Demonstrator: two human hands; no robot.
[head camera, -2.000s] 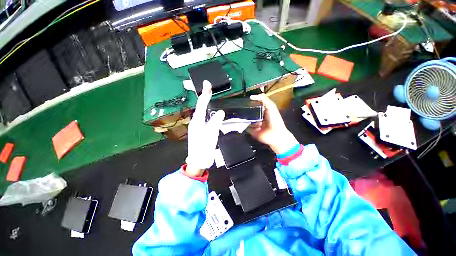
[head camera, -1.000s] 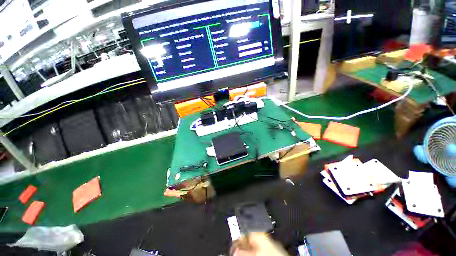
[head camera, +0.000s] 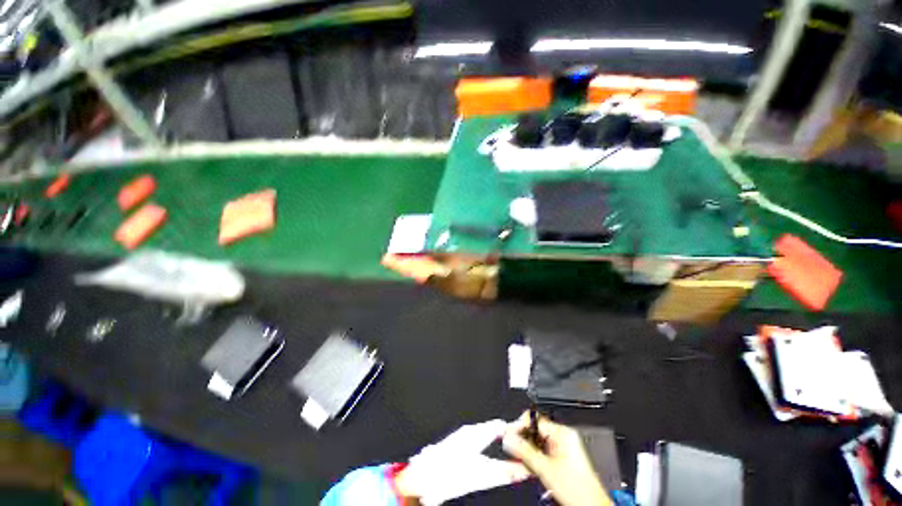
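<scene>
My right hand (head camera: 566, 463), bare, is at the bottom centre with its fingers closed on a small dark item (head camera: 534, 427), perhaps a plug or a pen-like tool. My left hand (head camera: 457, 463), in a white glove, is beside it, fingertips towards the right; blur hides whether it grips anything. A flat black box (head camera: 568, 371) with a white label at its left lies just beyond my hands. Another black box (head camera: 600, 450) is partly behind my right hand. A third box (head camera: 700, 480) lies at the bottom right, cut off by the edge.
Two black boxes (head camera: 242, 354) lie on the black mat at left, near a crumpled plastic bag (head camera: 173, 277). The green stand (head camera: 470, 188) bears a black box (head camera: 572, 211) and a power strip (head camera: 579, 156). White plates (head camera: 811, 371) are stacked at right. Blue objects (head camera: 129, 460) are at lower left.
The view has turned left and down from the monitor. The box handled between both hands at first is no longer in them. Both hands are now together, with a small dark item in the right.
</scene>
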